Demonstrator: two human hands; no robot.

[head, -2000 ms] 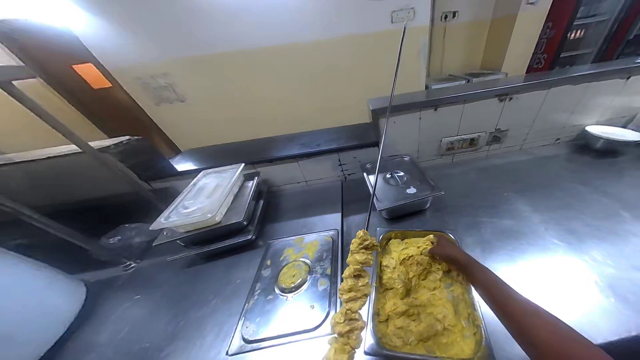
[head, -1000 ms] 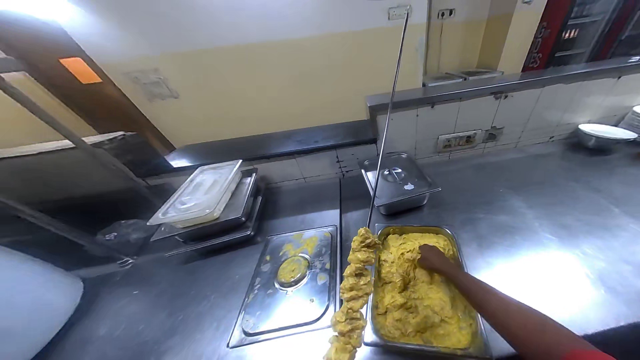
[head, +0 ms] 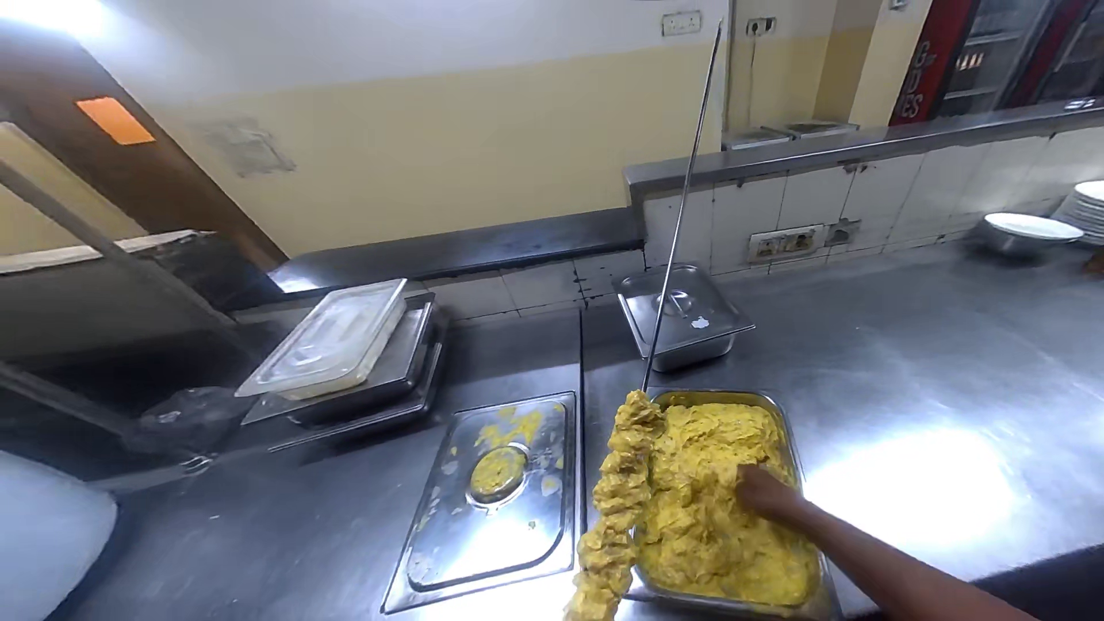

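Note:
My right hand reaches into a steel pan filled with yellow-coated marinated pieces; its fingertips are sunk in the mix, so whether they grip a piece is hidden. A long metal skewer stands tilted along the pan's left side, its lower part threaded with yellow-coated pieces and its upper part bare. The skewer's lower end is cut off by the bottom edge of the view. My left hand is not in view. Left of the skewer, a steel lid with yellow smears lies flat on the counter.
A lidded steel container stands behind the pan. Stacked trays with a white-lidded plastic box are at the left back. A bowl and stacked plates stand at the far right. A raised ledge runs behind the counter.
My right hand has moved from the upper part of the pan down toward its middle. The skewer and the lid have stayed about where they were.

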